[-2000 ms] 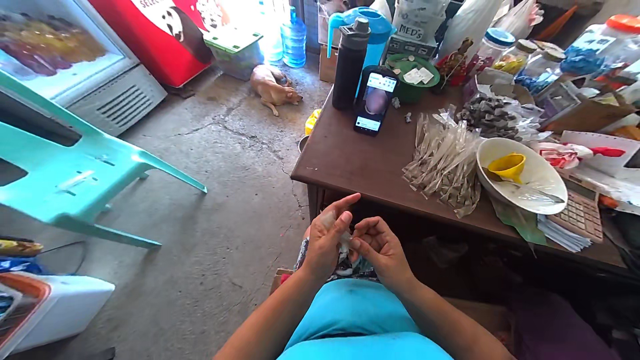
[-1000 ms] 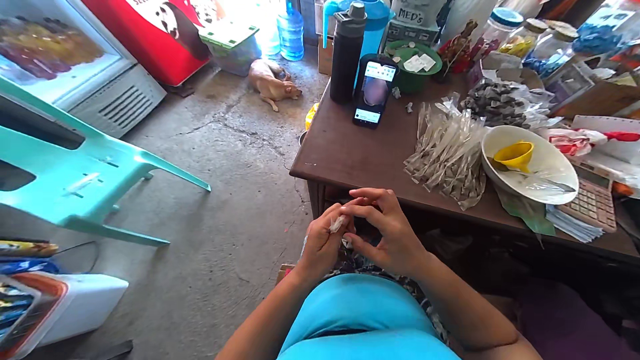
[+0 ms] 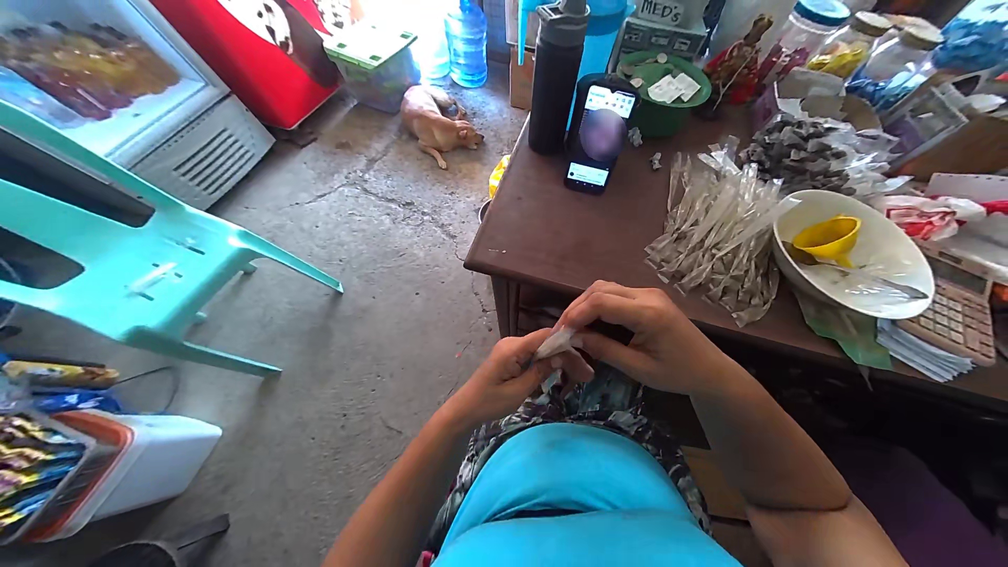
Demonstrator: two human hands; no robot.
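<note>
Over my lap, just off the table's front edge, my left hand (image 3: 516, 370) grips a small clear plastic packet (image 3: 556, 343) between thumb and fingers. My right hand (image 3: 630, 335) pinches the upper part of the same packet. What the packet holds is too small to tell. Beyond my right hand, a pile of narrow clear plastic packets with dark contents (image 3: 717, 236) lies on the brown table (image 3: 551, 236). To its right stands a white bowl (image 3: 898, 244) with a yellow funnel (image 3: 827, 239) and a clear plastic bag inside.
A phone (image 3: 600, 134) leans by a black bottle (image 3: 557, 79). Behind are a green basin (image 3: 669, 110), lidded jars (image 3: 850, 47) and a heap of small dark packets (image 3: 811, 153). A calculator (image 3: 953, 311) lies right. A dog (image 3: 437, 122) rests on the floor; a green plastic chair (image 3: 173, 276) stands left.
My fingers have shifted around the small packet, which shows more plainly now between both hands. The things on the table have stayed in place.
</note>
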